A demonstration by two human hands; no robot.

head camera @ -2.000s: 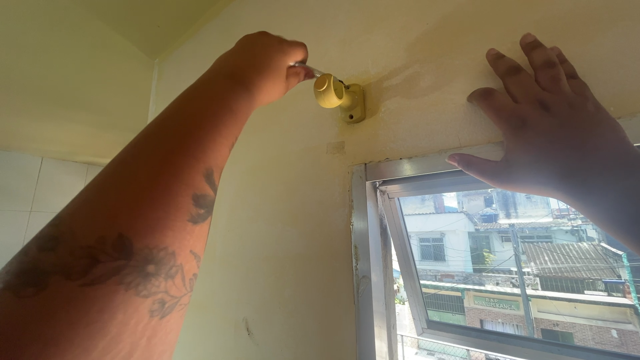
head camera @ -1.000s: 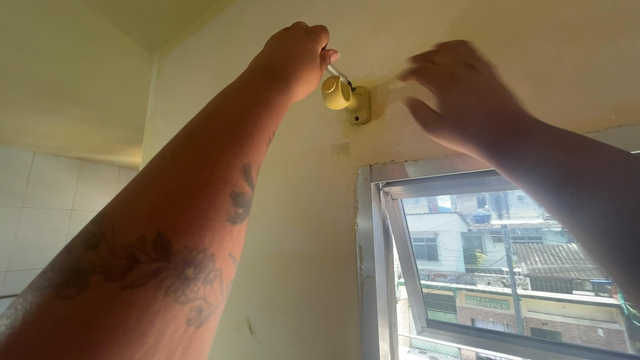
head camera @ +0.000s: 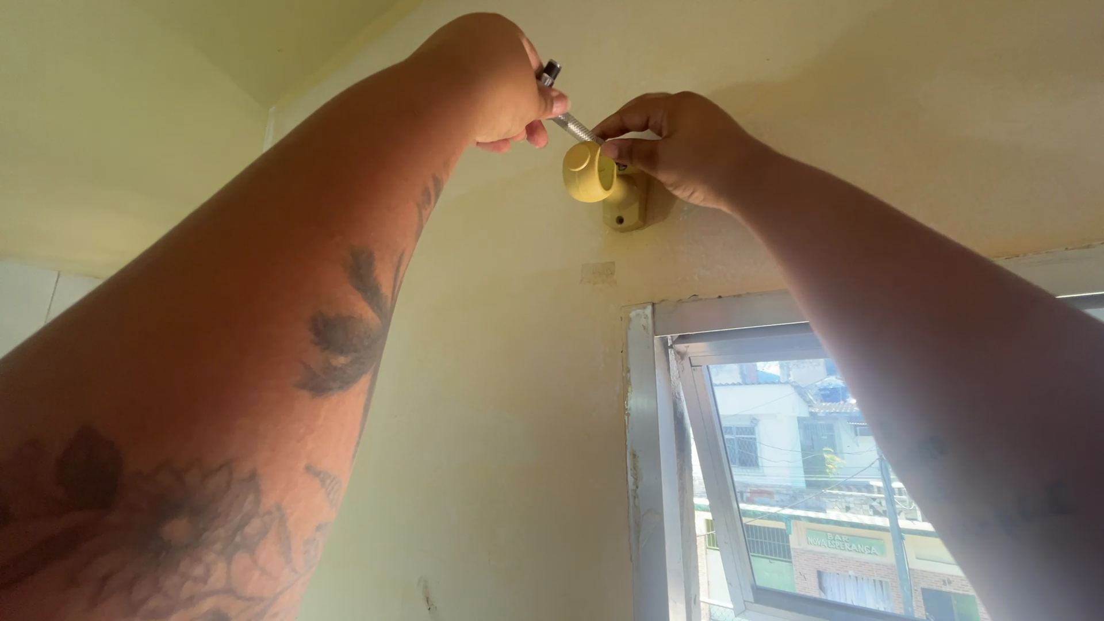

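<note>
High on the wall is a yellow bracket (head camera: 627,207) with a round, cup-like holder (head camera: 589,172) at its front. My left hand (head camera: 504,86) grips a metal tool (head camera: 571,124) with a knurled shaft, perhaps a screwdriver; its dark end shows above my thumb. The shaft slants down to the right, behind the holder's upper rim, where its tip is hidden. My right hand (head camera: 681,142) reaches in from the right, thumb and forefinger bent close together at the shaft's lower part and the holder. Whether these fingers pinch the shaft or the bracket, I cannot tell.
Below the bracket, a metal-framed window (head camera: 733,323) has its tilted sash ajar, with buildings outside. The painted wall (head camera: 500,388) has a small patch under the bracket. White tiles (head camera: 30,297) show at the far left, and the ceiling (head camera: 172,69) lies above them.
My right hand has moved left from the wall above the window to the bracket, and its spread fingers have drawn together. My left hand stays by the bracket with the tool.
</note>
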